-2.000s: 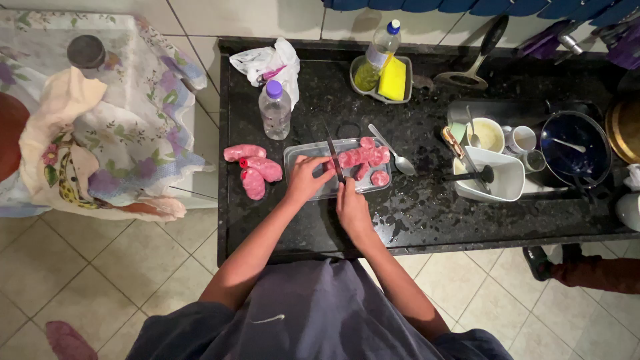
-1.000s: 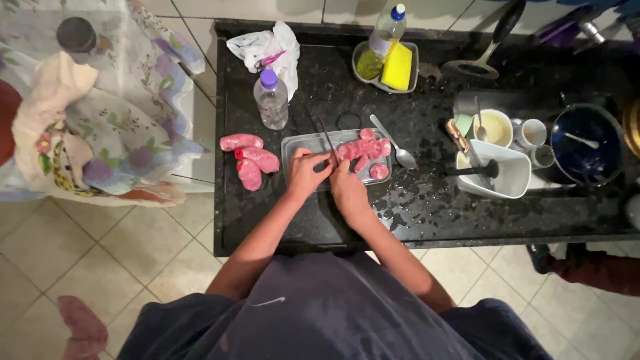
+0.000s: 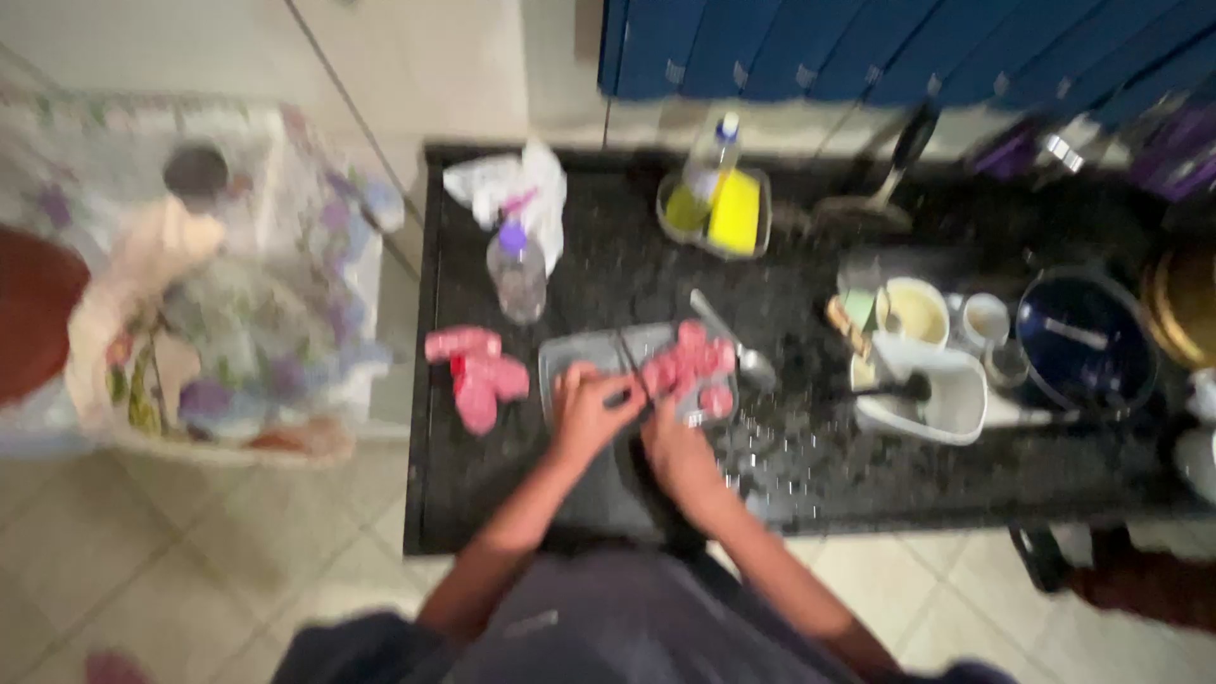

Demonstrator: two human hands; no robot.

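My right hand (image 3: 676, 445) is closed on the handle of a knife (image 3: 635, 361), whose blade points away from me over a clear rectangular tray (image 3: 560, 353). My left hand (image 3: 591, 404) is over the tray's left part, its fingertips beside the blade; a bit of sausage seems to be between them, but blur hides this. Cut pieces of pink raw sausage (image 3: 692, 361) lie on the tray right of the knife. Several whole sausages (image 3: 480, 375) rest on the black counter to the left. A metal spoon (image 3: 750, 361) lies at the tray's right edge.
A purple-capped bottle (image 3: 518, 275) and a white plastic bag (image 3: 541, 195) stand behind the tray. Farther back, a container (image 3: 665, 211) holds a yellow sponge (image 3: 735, 213) and a bottle. Dishes, a white tub (image 3: 964, 399) and a dark blue pan (image 3: 1083, 347) are at right. Another person's foot (image 3: 1040, 559) shows below.
The view has shifted, with more of the blue panels at the top. Both hands stay at the tray, with the knife still in the right one.
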